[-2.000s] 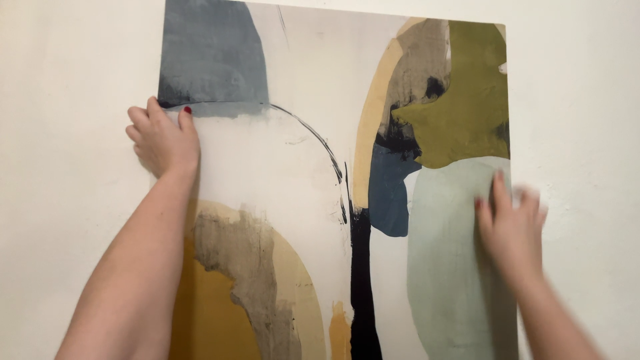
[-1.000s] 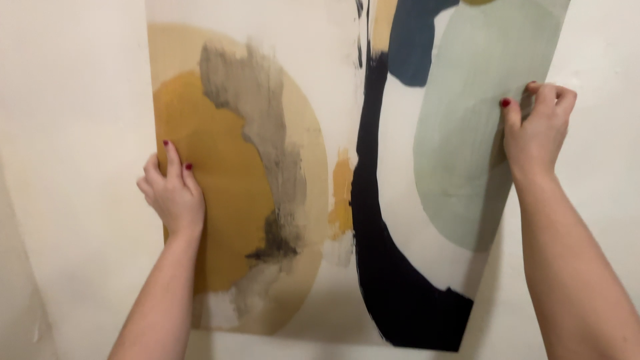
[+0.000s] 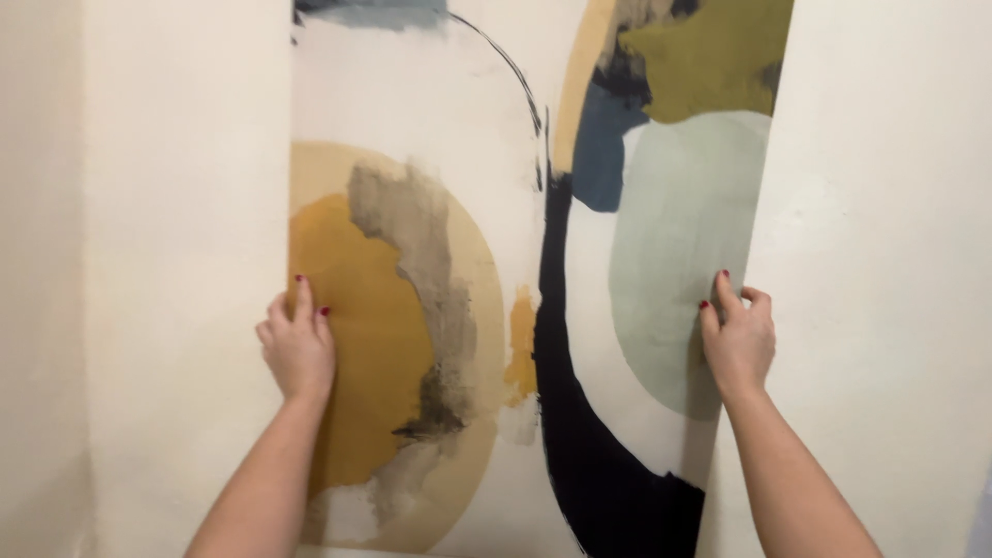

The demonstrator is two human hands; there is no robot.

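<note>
A large abstract art print (image 3: 480,256) with ochre, black, sage green, olive and blue shapes lies against a pale wall. On its left edge, beside the ochre shape, rests my left hand (image 3: 298,341), index finger pointing up and thumb on the print's face. My right hand (image 3: 738,337) is at the right edge by the sage green shape, with thumb and index finger on the face and the other fingers curled around the edge. Whether either hand pinches the edge or only touches it is hard to tell. The print's top lies outside the view.
The pale wall (image 3: 876,194) extends on both sides of the print. At the far left a faint vertical line, perhaps a wall corner (image 3: 85,271), runs down. The print's bottom edge shows low in view.
Two seconds ago my hands were higher on the print, the left beside the upper blue shape; both are now lower along its side edges. The view has shifted too.
</note>
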